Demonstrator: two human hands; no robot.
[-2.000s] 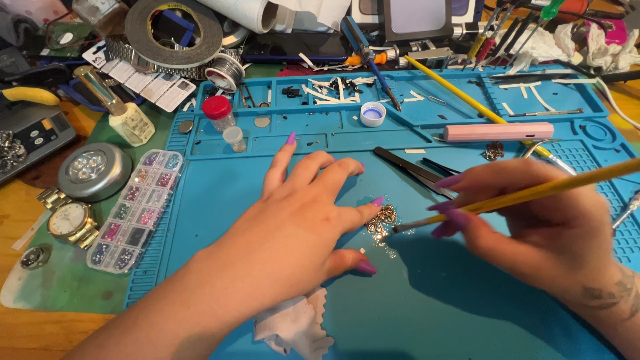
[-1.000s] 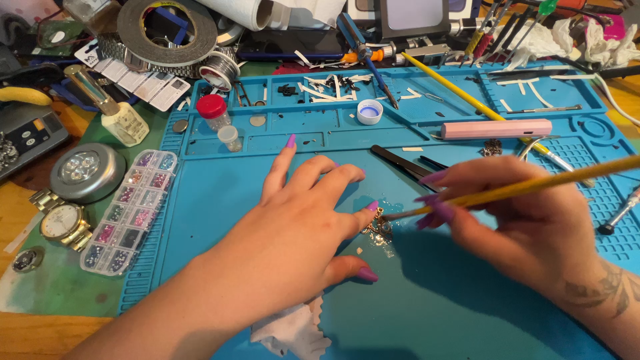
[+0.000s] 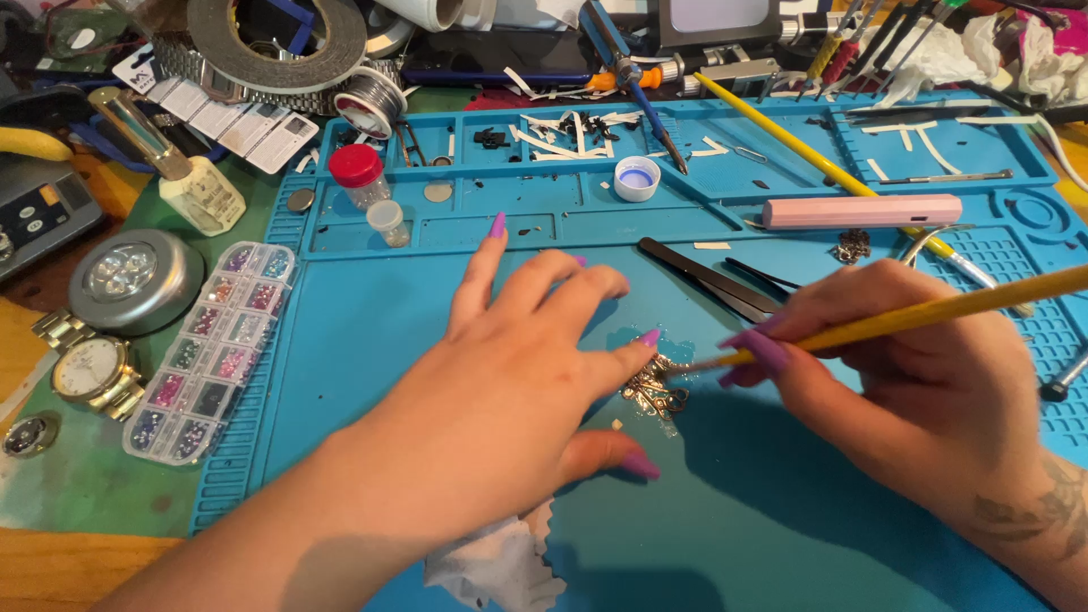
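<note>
A small ornate metal jewelry piece (image 3: 659, 395) lies on the blue silicone work mat (image 3: 357, 340), with wet-looking spots around it. My left hand (image 3: 527, 374) rests over the mat with its fingers spread, and the tip of its index finger touches the piece's upper edge. Between the thumb and fingers of my right hand (image 3: 884, 374) is a yellow-handled paintbrush (image 3: 935, 319), its bristles at the piece. Black tweezers (image 3: 705, 276) lie just beyond, partly hidden behind my right hand. A white cloth (image 3: 501, 565) sits under my left forearm.
At left are a bead organizer (image 3: 212, 353), a gold-tone wristwatch (image 3: 89, 370), a round silver lamp (image 3: 136, 280) and a nail polish bottle (image 3: 204, 195). Beyond my hands lie a white cap (image 3: 637, 178), a pink bar-shaped device (image 3: 860, 212) and a second yellow brush (image 3: 782, 140).
The brush and my right hand have shifted slightly at the metal piece. My left hand stays spread beside it, a fingertip still on it.
</note>
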